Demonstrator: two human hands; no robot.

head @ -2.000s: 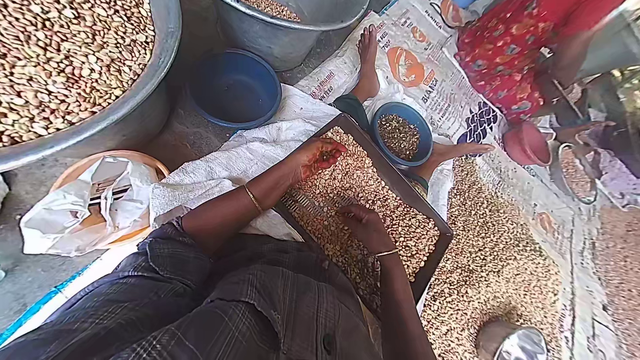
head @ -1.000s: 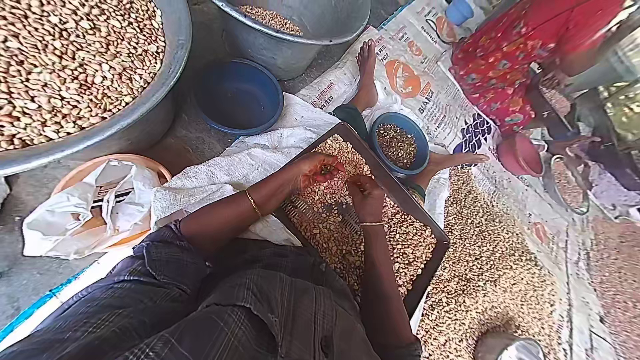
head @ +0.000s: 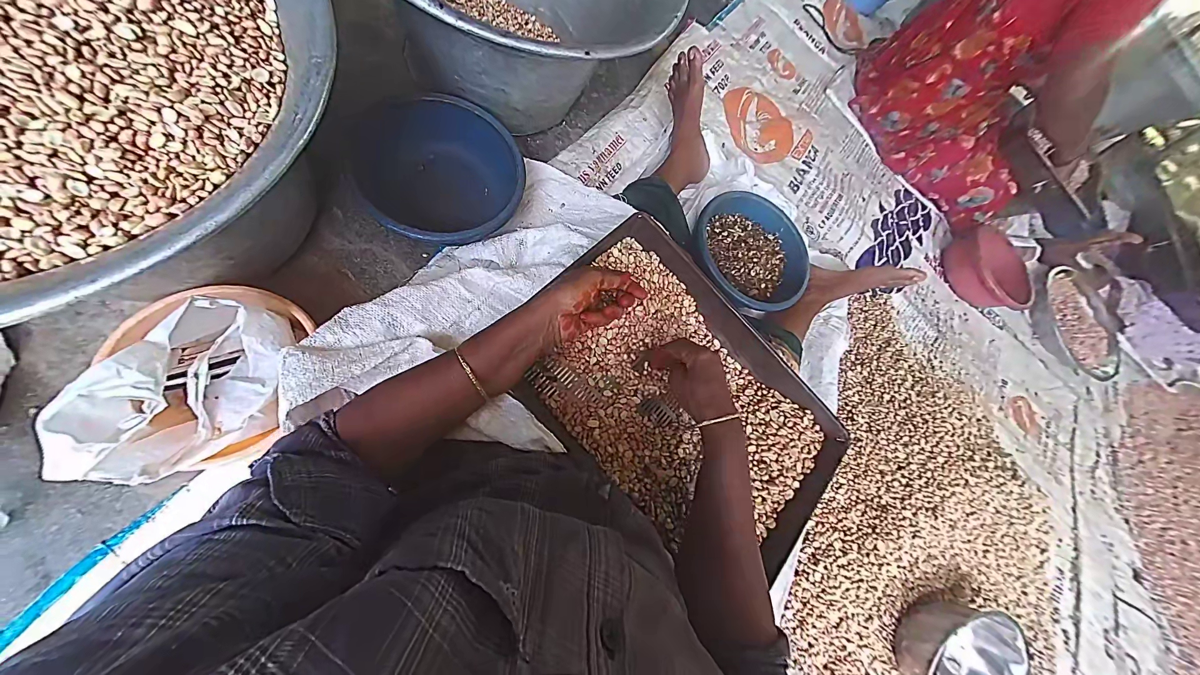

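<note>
A dark rectangular sieve tray filled with pale and reddish shelled nuts or beans lies in front of me; its slotted mesh shows in places. My left hand is palm up over the tray's far left part, fingers curled around a few small dark bits. Palm down, my right hand touches or hovers just above the nuts at the middle, its fingertips bent; whether it pinches anything is hidden. Just beyond the tray's far edge a blue bowl holds darker, broken pieces.
A large metal basin of nuts, another metal tub, a blue basin and an orange basin with a white bag stand left. Right lie spread nuts and a metal container. A person in red patterned cloth sits near a red bowl.
My right hand first moved up beside my left hand, then back down over the nuts, apart from it. My left hand has stayed over the tray, palm up.
</note>
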